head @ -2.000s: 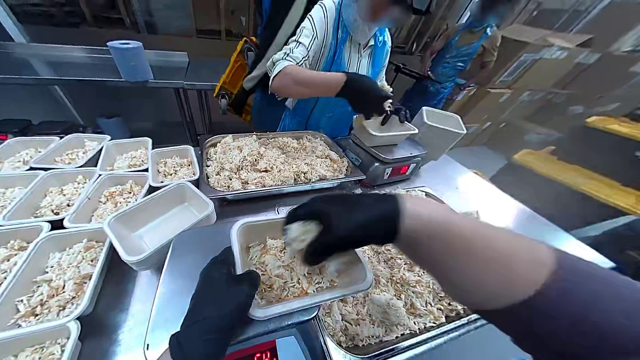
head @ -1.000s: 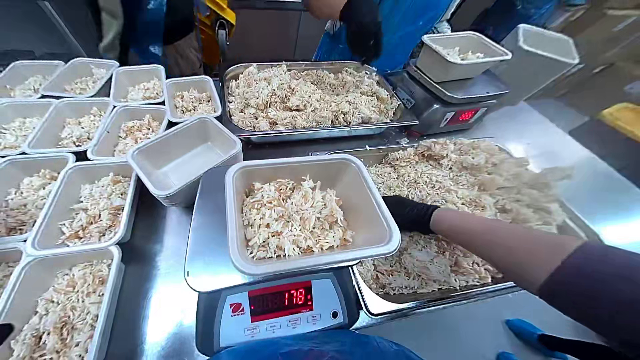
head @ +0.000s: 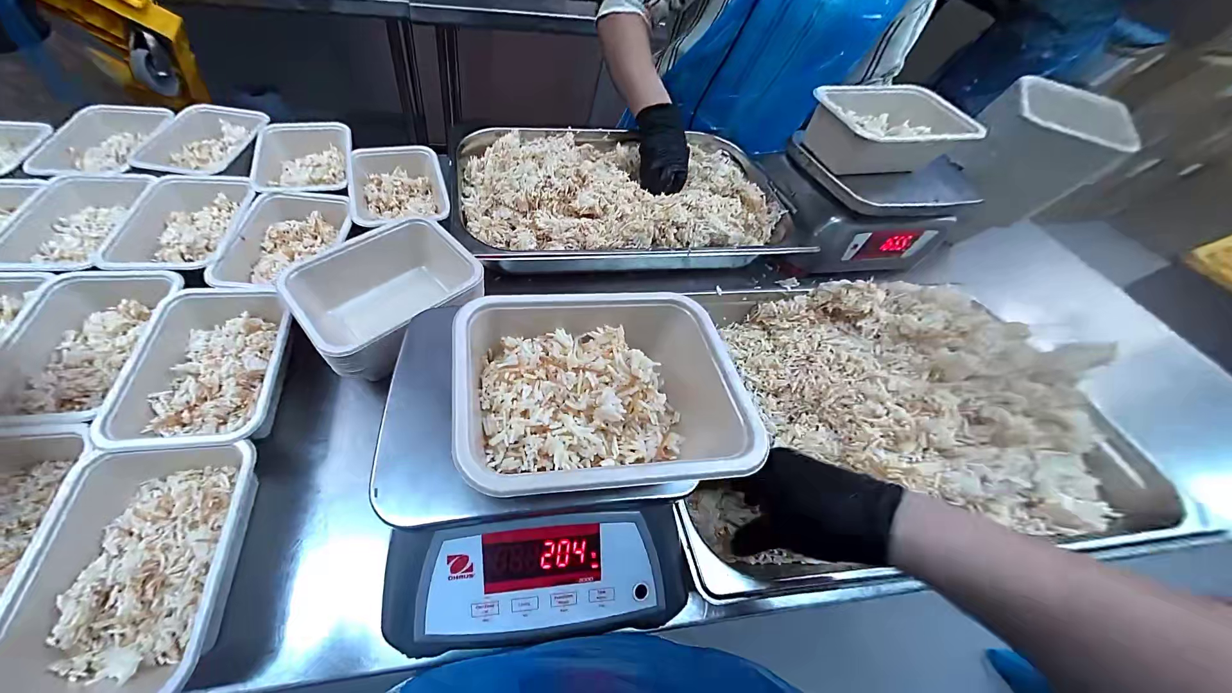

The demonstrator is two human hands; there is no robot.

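Note:
My right hand (head: 818, 508), in a black glove, reaches into the near corner of a steel tray of cooked rice (head: 895, 385); its fingertips are partly hidden, so I cannot tell whether it grips rice. My left hand is out of view. Just left of my right hand, a beige container (head: 602, 476) partly filled with rice (head: 577, 399) rests on the plate of an Ohaus bench scale (head: 529, 577), whose red display reads 204. An empty beige container (head: 380, 289), stacked on others, stands to the scale's left.
Rows of rice-filled containers (head: 207, 375) cover the left side. Across the table a co-worker's gloved hand (head: 662, 149) is in a second rice tray (head: 626, 255). A second scale (head: 890, 236) holds a container (head: 895, 144), beside tall stacked containers (head: 1049, 144).
Two seconds ago both my hands were at the container; my left hand has since left view and my right is in the near tray. The display went from 178 to 204. The co-worker's hand reached into the far tray.

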